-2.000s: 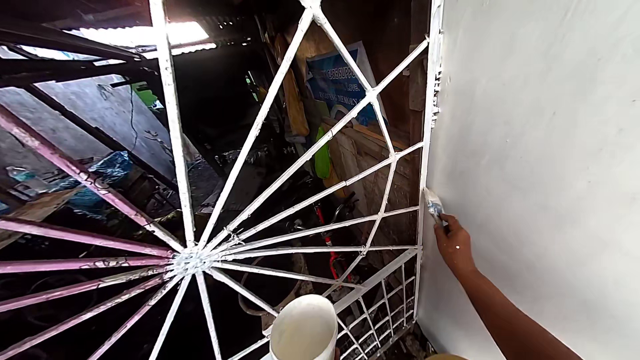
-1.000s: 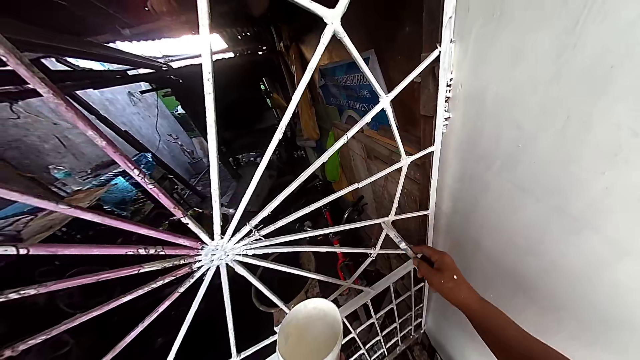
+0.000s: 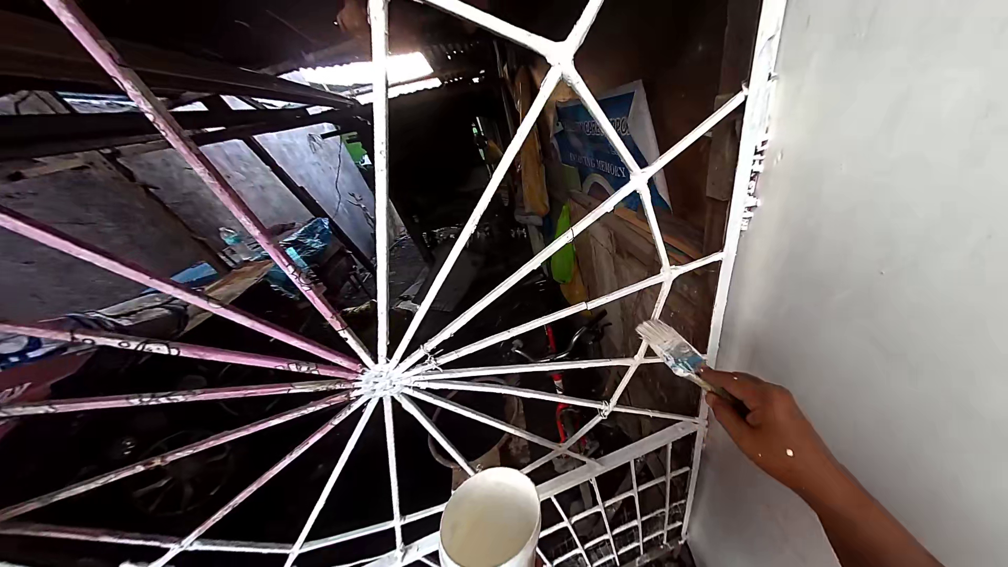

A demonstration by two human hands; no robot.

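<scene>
My right hand grips the handle of a paintbrush, whose white-coated bristles lie over a bar near the right side of a metal grille. White paint covers the grille's right-hand bars, while several left-hand bars are pinkish with dark marks. At the bottom centre stands a white cup-like container with pale contents. Just a sliver of my left hand shows at its lower right side; the rest of that hand is hidden behind the container.
A smooth pale wall borders the grille's frame on the right. Behind the bars are a blue poster bearing writing, a green item, wooden boards, a red bicycle part and blue plastic.
The brush has gone from the frame's edge at the wall to the bars left of it, and its bristles now point up and left. The view has shifted somewhat.
</scene>
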